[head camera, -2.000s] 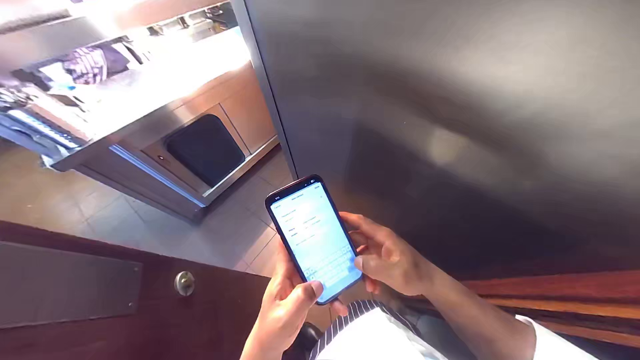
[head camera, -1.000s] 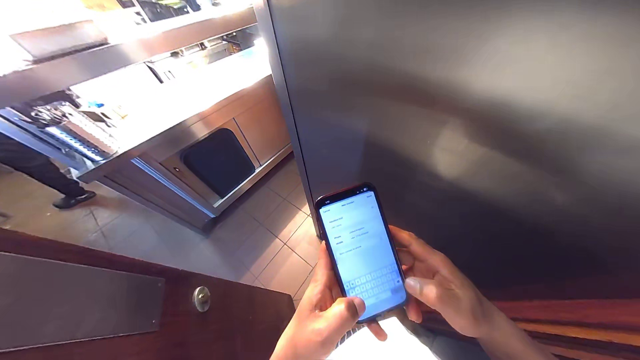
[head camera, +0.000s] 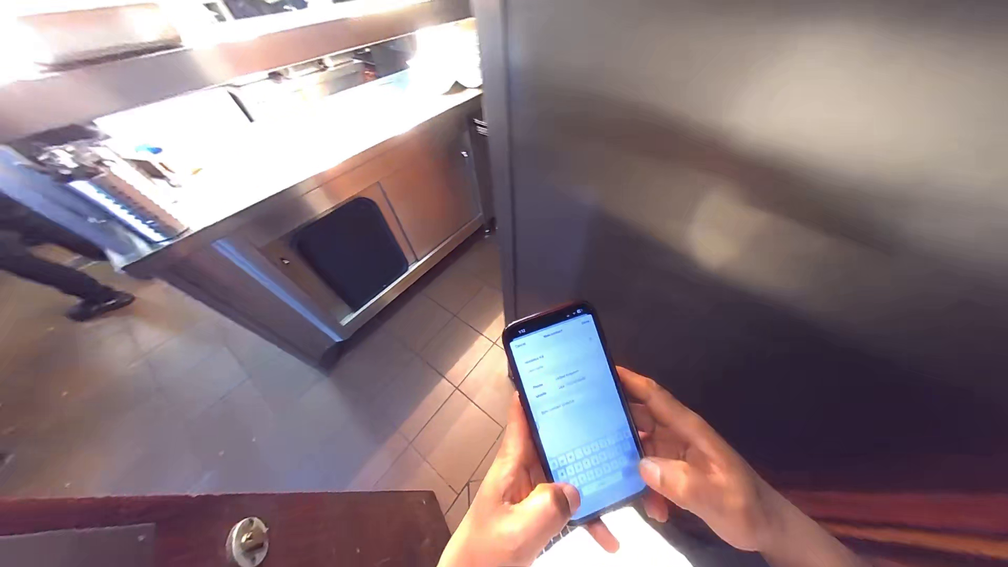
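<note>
A smartphone (head camera: 579, 409) with a lit screen is held upright between both hands, an on-screen keyboard showing on its lower part. My left hand (head camera: 524, 500) grips its left edge and lower corner, the thumb over the bottom left of the screen. My right hand (head camera: 693, 465) holds the right edge, with the thumb at the keyboard's right side. Some fingers are hidden behind the phone. Below it a bright white surface shows, partly covered by the hands.
A dark metal panel (head camera: 748, 236) rises at the right. A steel counter (head camera: 315, 177) with sliding doors stands ahead. A wooden door (head camera: 354, 528) with a round lock (head camera: 248, 542) is at the lower left. A person's leg (head camera: 47, 276) shows at the far left.
The view has shifted, bringing more of the counter into sight. The person's leg, absent in the oldest frame, shows at the left in the later two. Both hands still hold the phone.
</note>
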